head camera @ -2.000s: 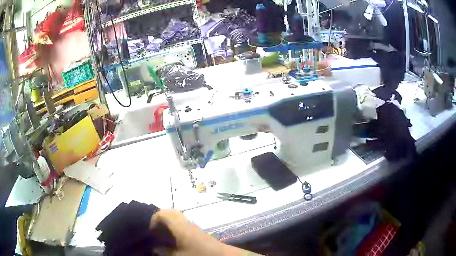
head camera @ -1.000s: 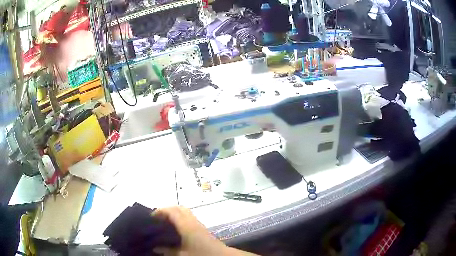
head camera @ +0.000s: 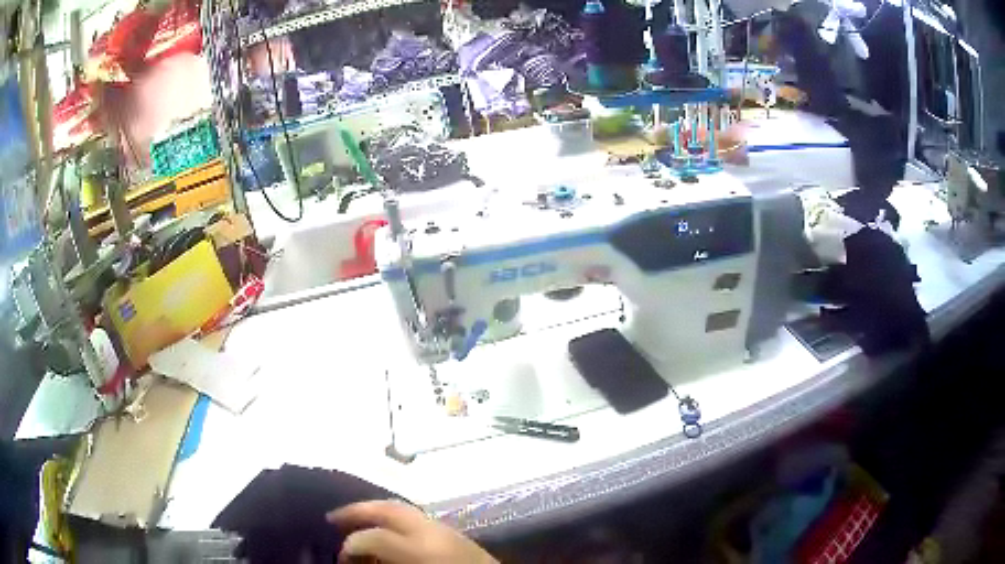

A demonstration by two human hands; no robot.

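Dark cut cloth pieces lie bunched at the front left of the white table, low in the picture and partly cut off by its bottom edge. My right hand reaches in from the bottom and holds their right side, fingers pointing left. The fingertips show against the cloth; the palm and wrist are cut off. My left hand is not in view.
A white sewing machine stands mid-table. Dark snips, a black phone-like rectangle and a key ring lie before it. Cardboard is at left, dark cloth at right, a basket below.
The cloth bundle and my right hand have sunk lower in the picture. The cloth now looks flatter and more spread, and less of my hand and forearm shows. The view has shifted slightly.
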